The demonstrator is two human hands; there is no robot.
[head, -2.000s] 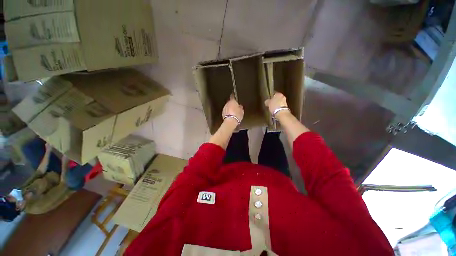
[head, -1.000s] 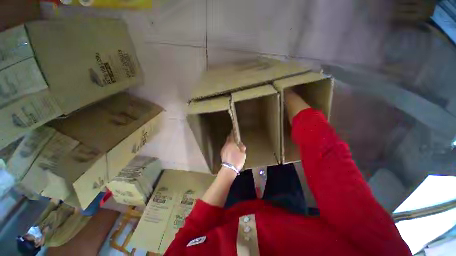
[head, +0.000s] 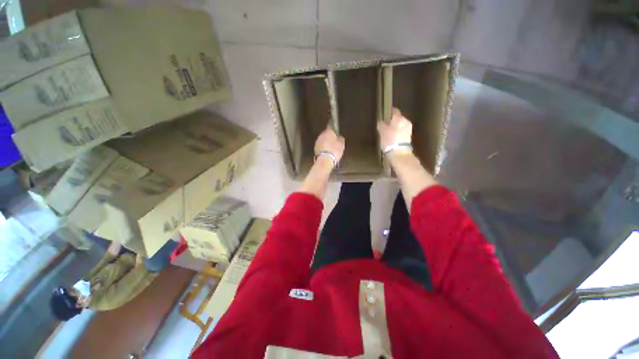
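Note:
Three open cartons [head: 359, 116] stand side by side in a row in front of my legs, their dark openings facing up. An outer cardboard edge shows around them, as if they sit inside a larger carton; I cannot tell for certain. My left hand [head: 329, 146] grips the upright walls between the left and middle openings. My right hand [head: 396, 132] grips the upright walls between the middle and right openings. The fingertips of both hands are partly hidden behind the cardboard.
Large printed cartons [head: 157, 66] are piled at the left, with a smaller carton [head: 217, 228] below them. A person [head: 112, 284] is at the lower left near a brown surface and a wooden stool [head: 200, 294]. A white-topped table [head: 602, 319] is at the lower right.
My right hand has come up out of the right opening to the wall between the middle and right openings. The cartons now line up within the outer cardboard edge.

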